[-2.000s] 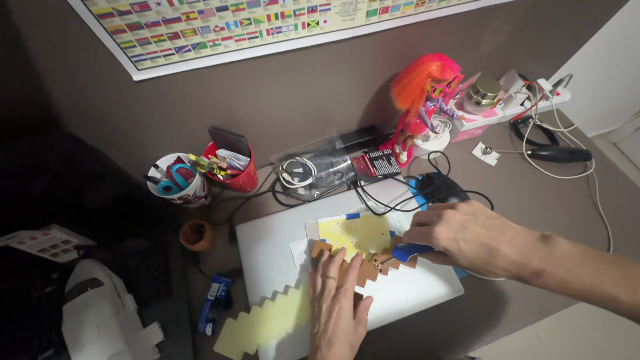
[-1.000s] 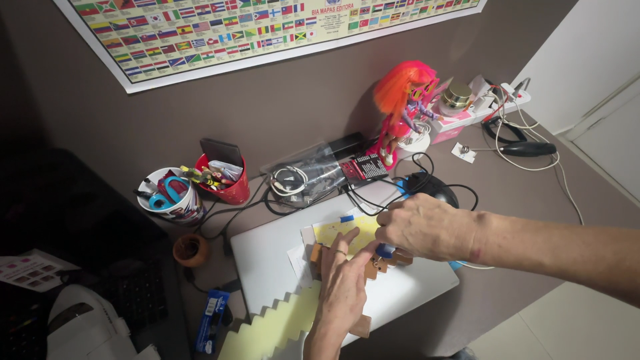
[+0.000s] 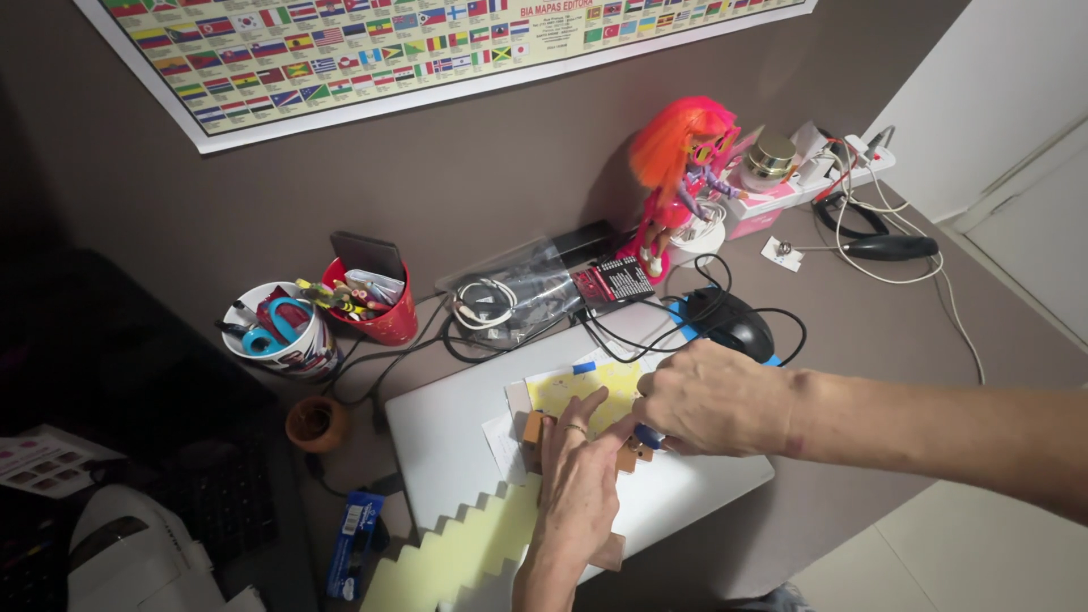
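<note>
My left hand lies palm down with spread fingers on a brown stepped-edge piece, partly hidden beneath it. A pale yellow piece with zigzag edges reaches from there toward the lower left. My right hand is closed around a small blue object, its tip beside my left fingertips; what it is cannot be told. A yellow patterned sheet with a blue bit at its top edge lies behind my fingers. All this rests on a closed silver laptop.
A black mouse and cables lie behind my right hand. Along the wall are a white cup with scissors, a red cup, a doll and a power strip. A blue package lies left of the laptop.
Two seconds ago more of the brown piece showed between my hands; now my hands are closer together and cover more of it. The view has shifted somewhat.
</note>
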